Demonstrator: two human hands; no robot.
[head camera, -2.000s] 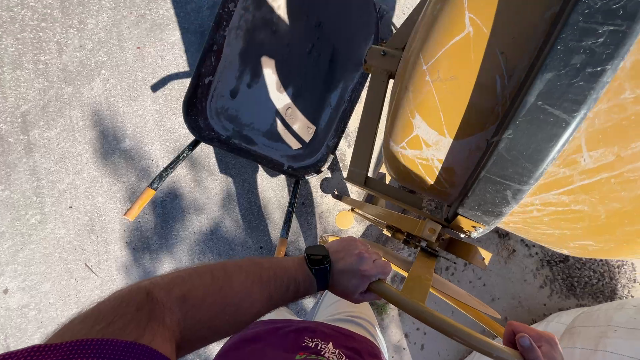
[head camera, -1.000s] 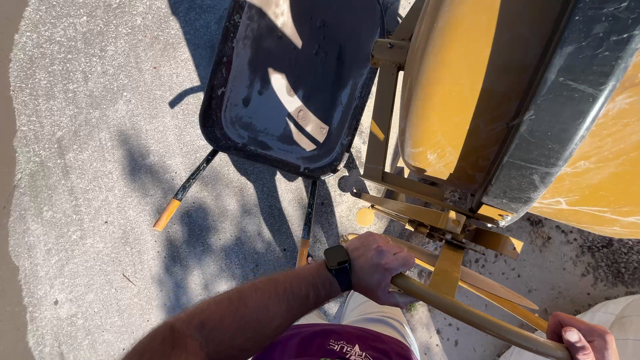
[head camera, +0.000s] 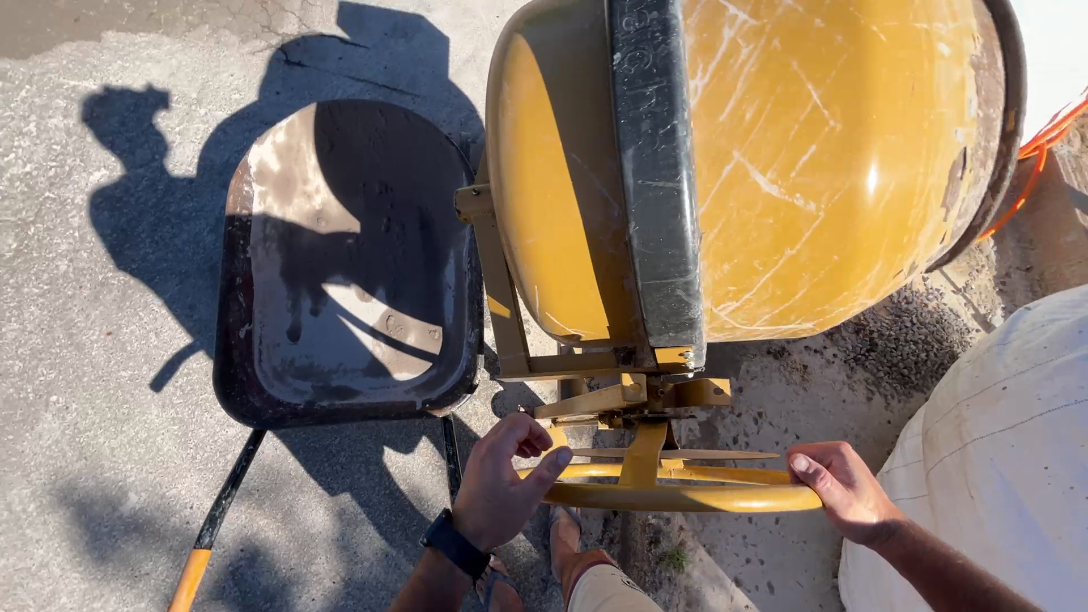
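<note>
A yellow cement mixer drum (head camera: 790, 170) with a black band (head camera: 659, 170) fills the upper middle and right. Below it is the mixer's yellow tilting handwheel (head camera: 680, 497), seen nearly edge-on. My right hand (head camera: 841, 489) grips the wheel's right end. At the left end, my left hand (head camera: 510, 476), with a black watch on the wrist, has its fingers apart and curved beside the rim; whether it touches the rim cannot be told. Left of the drum stands a dark wheelbarrow (head camera: 348, 263), its tray bottom wet and partly in shadow.
A wheelbarrow handle with an orange grip (head camera: 189, 582) points toward me at lower left. A large white woven bag (head camera: 1003, 433) stands at the right. Gravel (head camera: 905, 336) lies under the drum, and an orange cable (head camera: 1033, 166) runs behind it.
My left hand has let go of the wheel rim and its fingers have spread. The view has shifted, showing more of the drum and the white bag.
</note>
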